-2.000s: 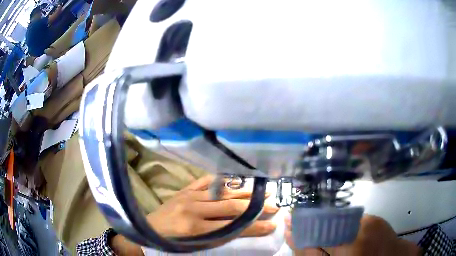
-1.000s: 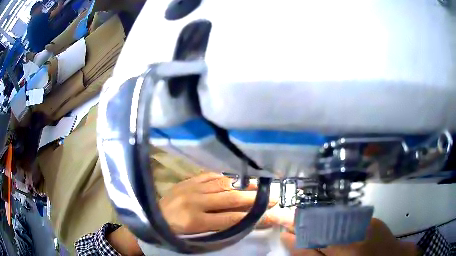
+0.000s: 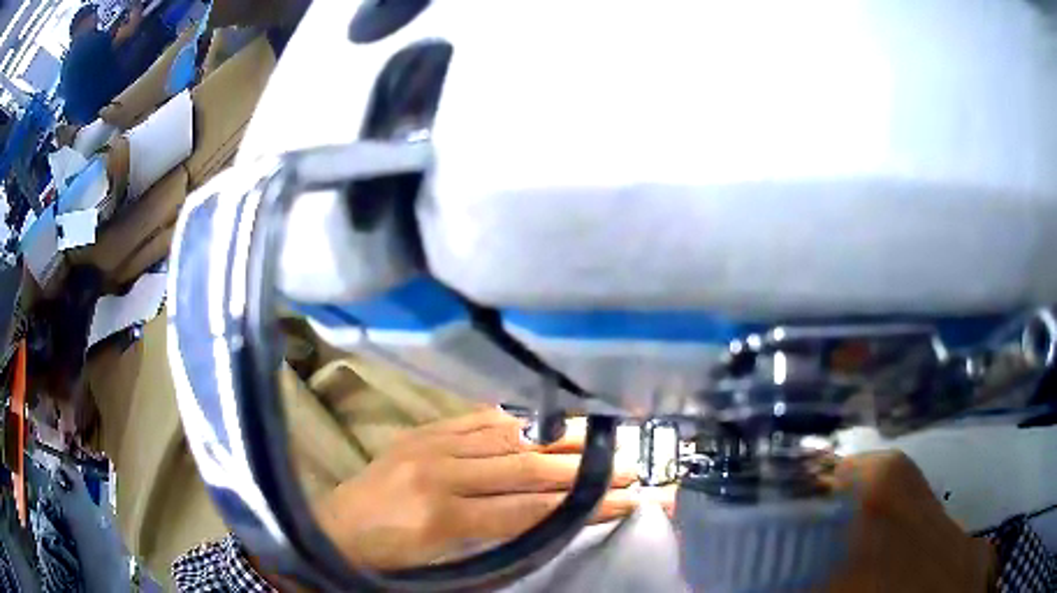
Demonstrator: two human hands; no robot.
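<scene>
The white sewing machine head [image 3: 719, 139] with a blue stripe fills most of the view. Its shiny curved guard [image 3: 232, 382] and ribbed grey tension dial [image 3: 759, 539] stand in front of my hands. My left hand [image 3: 435, 492] lies flat, fingers together and pointing right, beside the lit needle area. White cloth [image 3: 614, 556] lies beneath its fingers. My right hand [image 3: 910, 527] is partly hidden behind the dial; its fingers do not show. The tan cloth [image 3: 151, 446] lies in folds behind and left of my left hand.
Bundles of brown cut pieces [image 3: 238, 99] with white tickets [image 3: 160, 141] lie at the upper left. An orange strip [image 3: 19, 429] shows at the left edge. A person in blue [image 3: 87, 70] is at the far upper left. The white tabletop [image 3: 956, 463] shows at the right.
The view shifted one way and back, moving the machine head in the picture. My right hand shows a little higher beside the dial. My left hand stays flat by the needle area.
</scene>
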